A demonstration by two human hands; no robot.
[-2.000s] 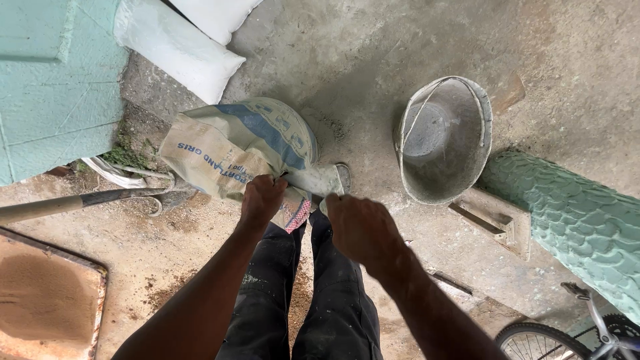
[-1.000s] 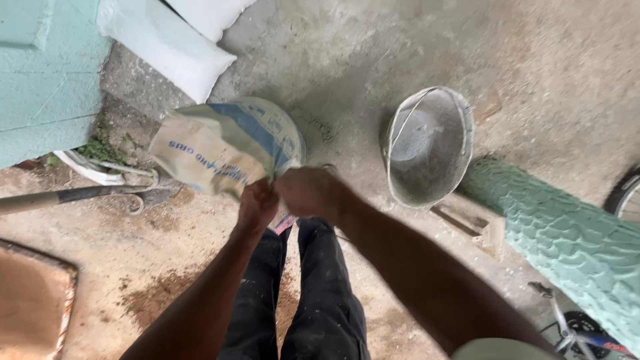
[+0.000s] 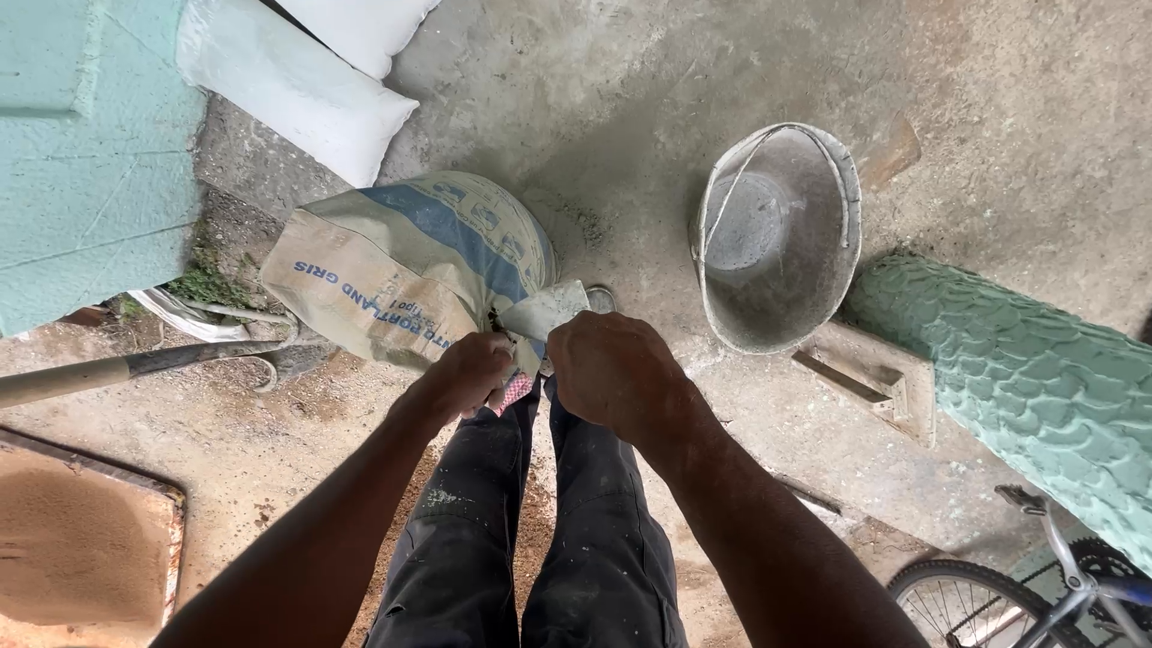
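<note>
A paper sack of Portland cement (image 3: 387,261) stands in front of my legs, its top edge bunched near my hands. My left hand (image 3: 472,373) is closed on that edge, beside a red-and-white checked patch. In my right hand (image 3: 612,364) is a trowel, largely covered by my fingers; its grey metal blade (image 3: 544,308) points left and touches the sack near a small dark opening. To the right of the sack, a cement-stained bucket (image 3: 778,238) with a wire handle stands on the concrete floor.
White sacks (image 3: 297,85) lie at the upper left beside a green wall (image 3: 90,171). A shovel (image 3: 126,367) and a tray of sand (image 3: 81,540) are at the left. On the right are a float (image 3: 868,382), a textured green column (image 3: 1008,378) and a bicycle (image 3: 1062,594).
My right hand came in against my left at the sack's edge, then moved slightly apart to the right. The trowel blade, hidden a second ago, shows again.
</note>
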